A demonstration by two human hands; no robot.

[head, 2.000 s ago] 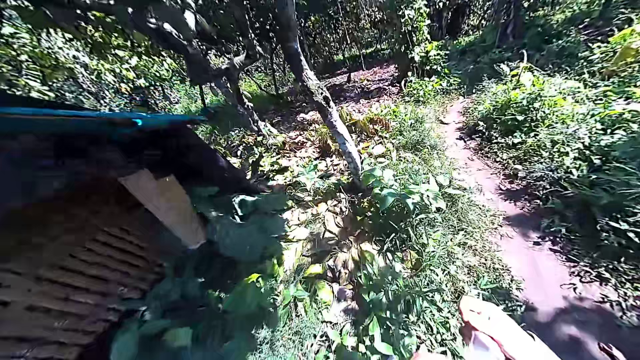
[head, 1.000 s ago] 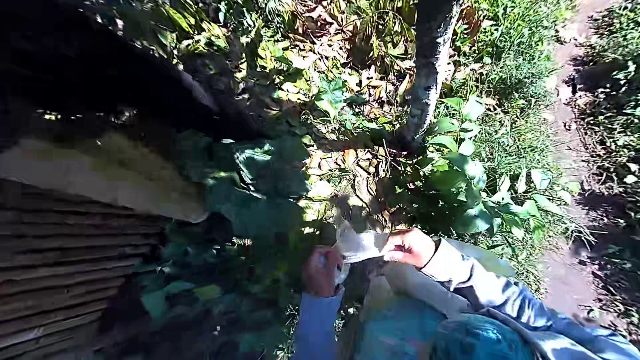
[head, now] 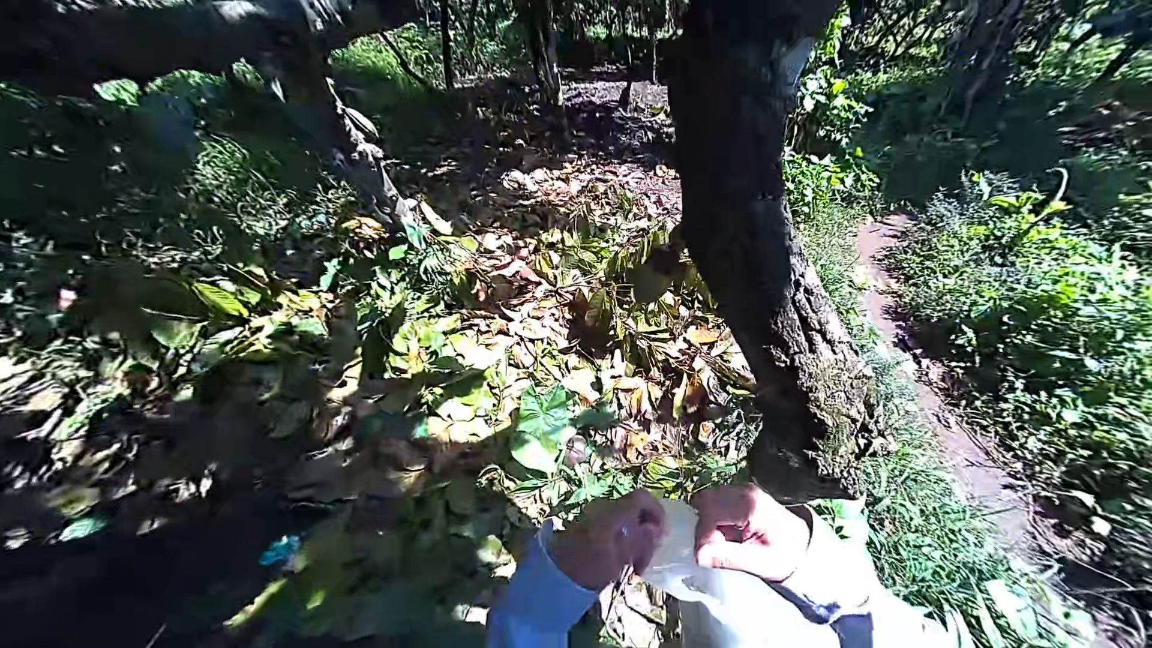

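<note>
Low in the head view, my left hand (head: pixel 614 540) is closed on the left edge of a thin, whitish, translucent sheet or bag (head: pixel 673 551), perhaps plastic. Opposite it, my right hand (head: pixel 751 533) pinches the same piece, its fingers curled in bright sun. The piece spans the short gap between both hands and hangs a little below them. Pale long sleeves cover both wrists. Glare hides the finer detail of the fingers and of the piece's lower part.
A thick tree trunk (head: pixel 792 342) rises just beyond my right hand. A second, leaning trunk (head: pixel 355 153) stands at left. Dry and green leaves (head: pixel 540 351) cover the ground ahead. A narrow dirt path (head: pixel 936 405) runs along the right between grass and bushes.
Both hands still hold the whitish piece, as one second ago. The view has swung up and away from the slatted structure at left, and the trunk appears much nearer.
</note>
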